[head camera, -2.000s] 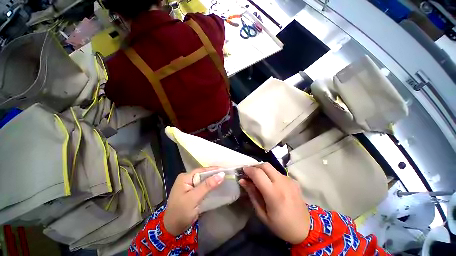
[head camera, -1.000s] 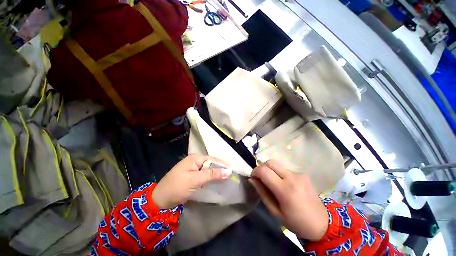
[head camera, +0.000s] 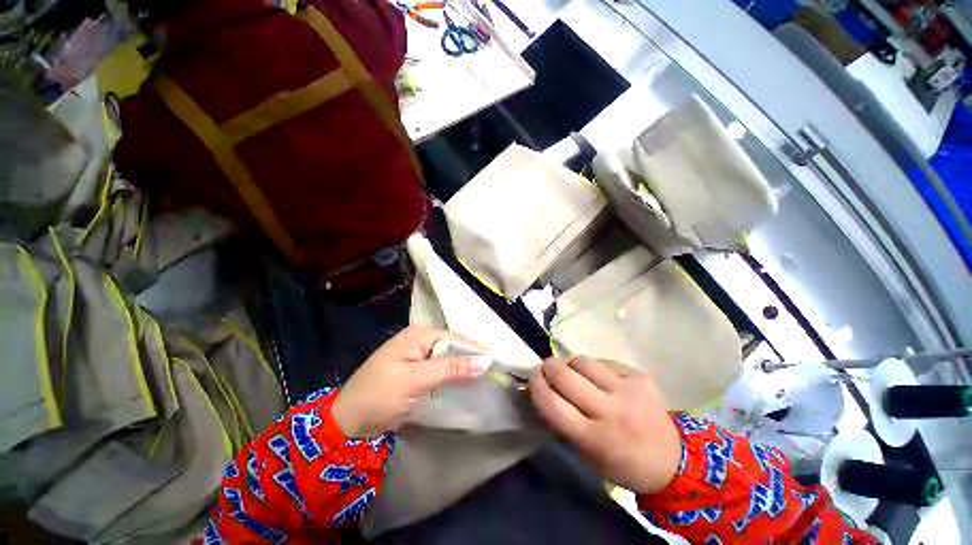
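Note:
A beige fabric piece (head camera: 458, 452) hangs over my lap, with a pointed corner standing up away from me. My left hand (head camera: 400, 381) pinches its folded edge between thumb and fingers. My right hand (head camera: 602, 415) is at the same edge, just to the right, with fingertips closed together. A small dark sliver shows at the right fingertips; I cannot tell whether it is a tool or part of the seam. The palm side of the right hand is hidden.
A seated person in a maroon top (head camera: 309, 138) is ahead left. Beige pieces with yellow edges (head camera: 85, 351) are stacked at left. Boxy beige pieces (head camera: 522, 218) lie ahead right. Blue-handled scissors (head camera: 460, 39) lie on the white table. Thread cones (head camera: 890, 401) stand at right.
The view has swung to the right since the oldest frame. My left hand keeps its pinch. My right hand moved slightly apart from the left, and its fingers now curl closer at the edge.

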